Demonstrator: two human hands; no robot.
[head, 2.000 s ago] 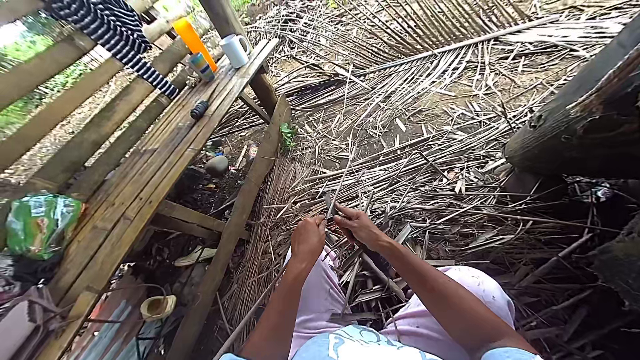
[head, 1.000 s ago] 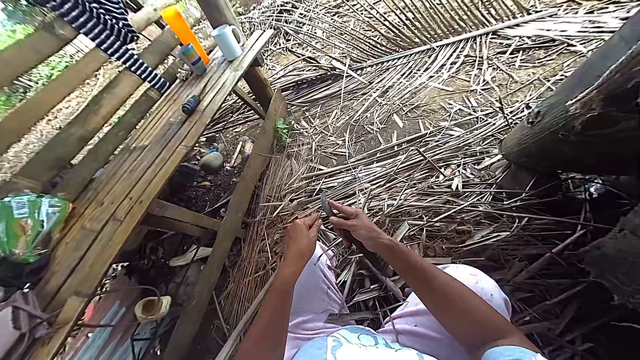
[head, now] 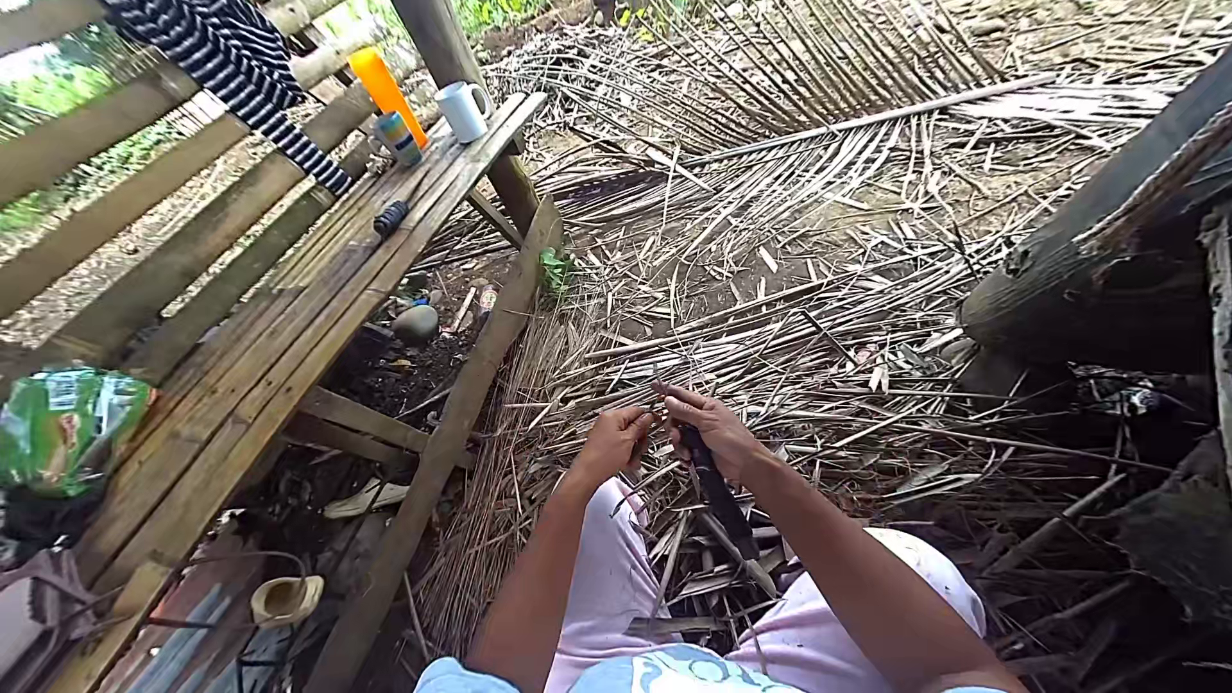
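Note:
My right hand (head: pixel 714 433) is closed on a long tool with a dark handle (head: pixel 720 496), probably a knife; the handle slants down toward my lap, and a short dark tip shows above the fingers. Just left of it, my left hand (head: pixel 616 443) has its thumb and fingers pinched together. Whether a thin strip lies between them is too small to tell. Dry palm leaf strips and midribs (head: pixel 751 375) cover the ground beneath and ahead of both hands. More pieces lie between my knees.
A slatted wooden bench (head: pixel 289 318) on the left bears a white mug (head: pixel 464 111), an orange bottle (head: pixel 387 96), a striped can (head: pixel 397 140) and a small dark object (head: pixel 390 218). A green plastic bag (head: pixel 72 428) sits nearer. A thick log (head: pixel 1049 260) stands at right; a palm frond (head: pixel 847 125) lies ahead.
My right hand has tilted so that the dark handle now shows below it. The blade seen above the hands earlier is now mostly hidden. My hands remain close together.

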